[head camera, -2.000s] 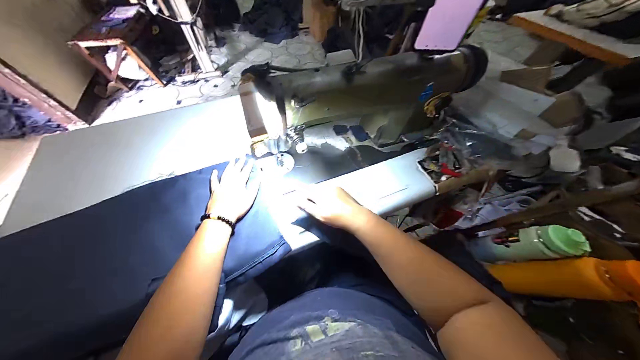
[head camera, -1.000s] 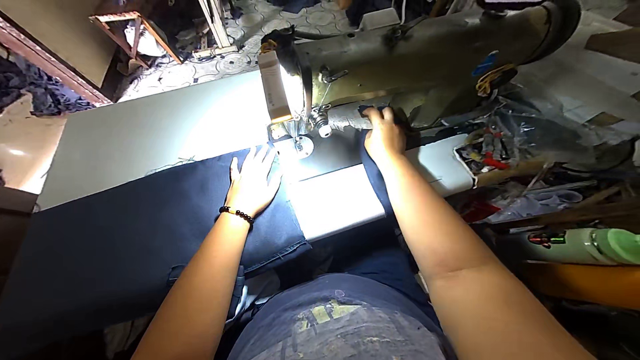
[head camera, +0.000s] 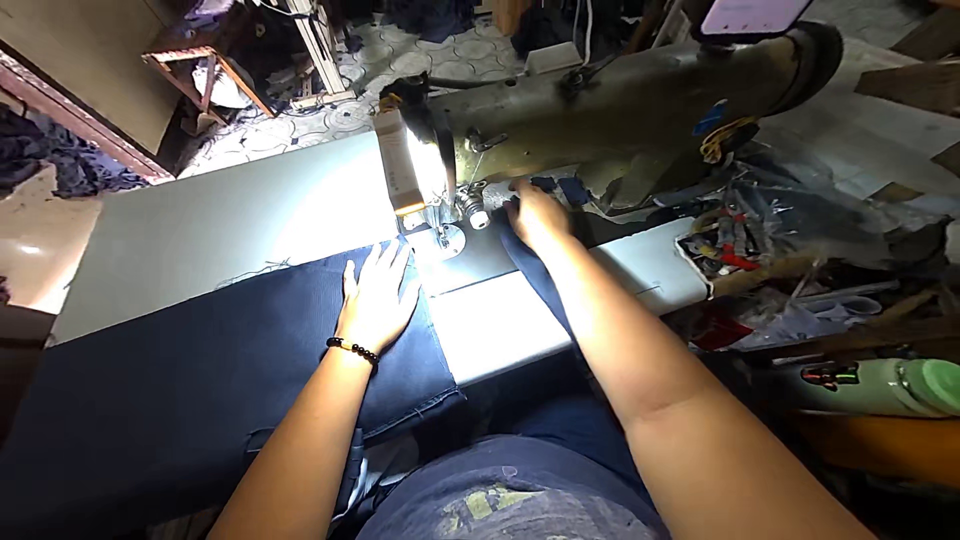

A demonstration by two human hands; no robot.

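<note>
My left hand [head camera: 379, 296] lies flat, fingers apart, on a large piece of dark navy fabric [head camera: 225, 360] spread over the left of the sewing table. The fabric's right edge ends just left of the needle plate [head camera: 448, 241] of an industrial sewing machine [head camera: 622, 112]. My right hand [head camera: 538, 214] reaches under the machine's arm, right of the presser foot [head camera: 443, 238], with its fingers at a strip of dark fabric [head camera: 536, 277] that hangs over the table's front edge. Its fingertips are partly hidden, so the grip is unclear.
A lit lamp box [head camera: 399, 161] is fixed by the needle. At the right are a tray of small tools [head camera: 724, 244], plastic bags [head camera: 832, 202] and a green bottle [head camera: 885, 382]. A phone [head camera: 754, 16] sits above the machine. A small stool [head camera: 184, 54] stands at the back left.
My right hand has moved from the table's front part to under the machine's arm, and a dark fabric strip now shows beside it. My left hand stays on the navy fabric.
</note>
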